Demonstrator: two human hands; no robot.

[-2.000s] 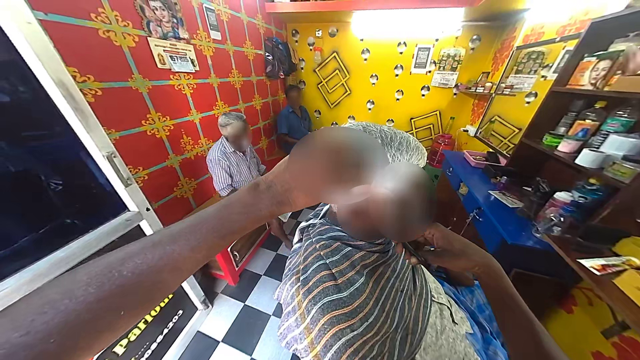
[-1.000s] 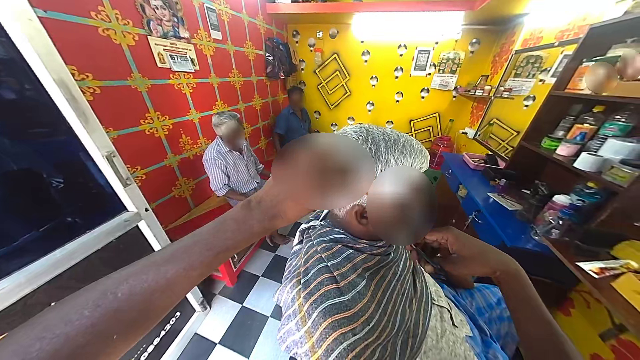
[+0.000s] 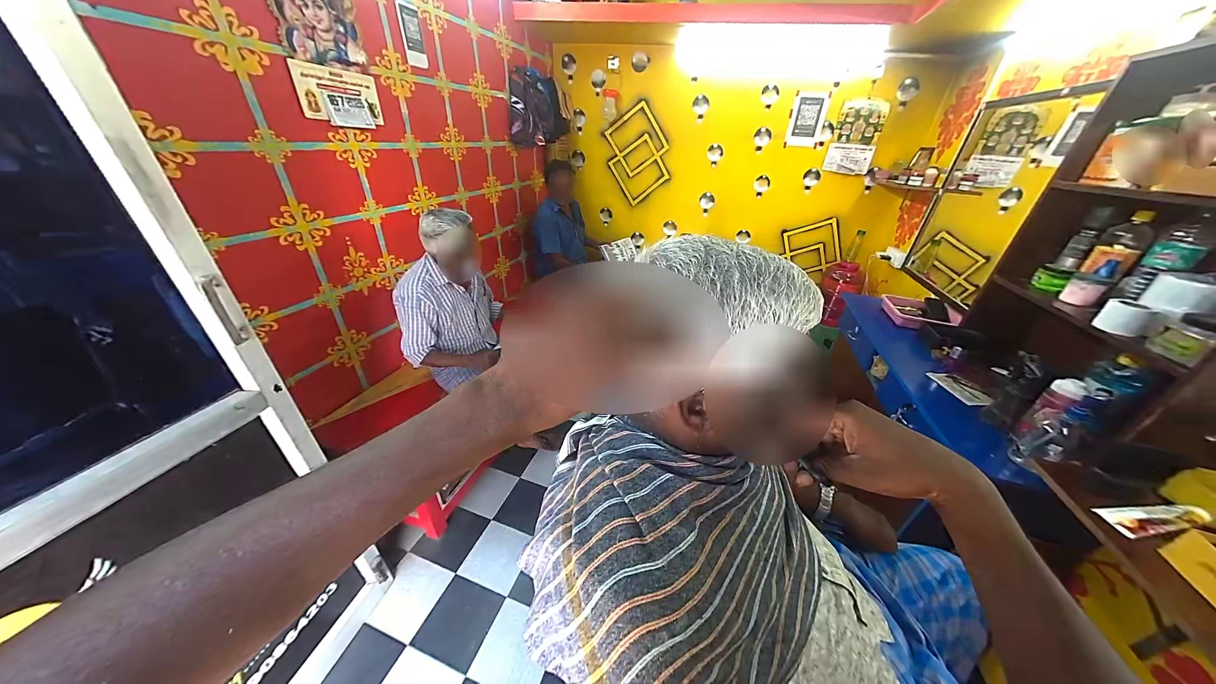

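Note:
A seated person with grey hair [image 3: 741, 280] is right in front of me, with a grey striped cloth [image 3: 665, 560] around the shoulders. My left hand [image 3: 570, 351] is at the back of this person's head; a blur covers its fingers, so what it holds is hidden. My right hand [image 3: 860, 451] is bent at the far side of the head, close to the blurred face and jaw. Its fingertips are partly hidden, and I cannot tell whether it holds anything. The person's ear [image 3: 696, 410] shows between my hands.
Two people sit along the red wall, one in a striped shirt [image 3: 445, 313], one in a blue shirt [image 3: 559, 228]. At the right are a blue counter [image 3: 912, 380] and wooden shelves [image 3: 1073, 302] with bottles and jars. A framed glass door [image 3: 237, 418] stands at the left.
The seated person's head has tilted, and the ear, hidden two seconds ago, now shows. Both my hands have stayed near the head.

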